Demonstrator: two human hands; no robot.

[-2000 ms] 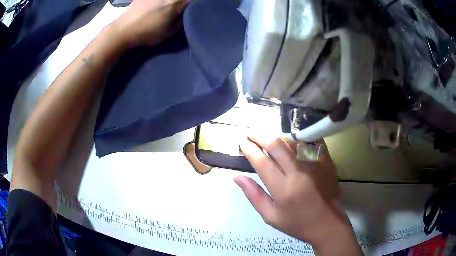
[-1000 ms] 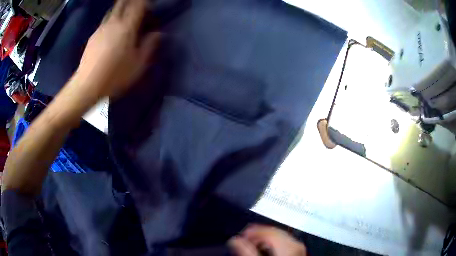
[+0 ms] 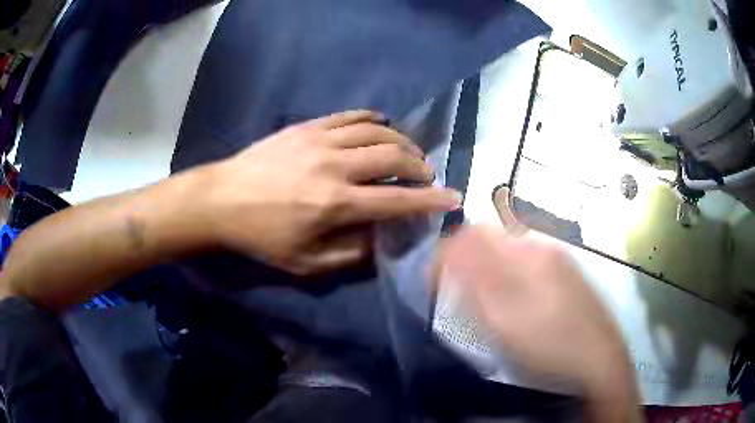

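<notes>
A large dark navy garment panel (image 3: 348, 58) lies on the white machine table and hangs over its front edge towards my lap. Its right part is folded, showing a paler grey-blue reverse. My left hand (image 3: 331, 190) lies across the middle of the panel, fingers pointing right and bent onto the fold; whether it pinches the cloth is hidden. My right hand (image 3: 530, 297) is blurred, just right of the fold, its fingertips at the cloth edge. Its grip cannot be made out. A narrow dark strip (image 3: 464, 124) shows beside the fold.
The white sewing machine head (image 3: 683, 70) with TYPICAL lettering is at the upper right, above the shiny needle plate area (image 3: 571, 140). Dark cloth (image 3: 62, 107) lies at the table's far left. Part of a blue basket (image 3: 103, 301) shows at the lower left, and red at the lower right.
My left hand has moved right and down onto the panel's middle. My right hand has risen from the table's front edge to the cloth. The panel's right side is now folded, hiding the pocket line.
</notes>
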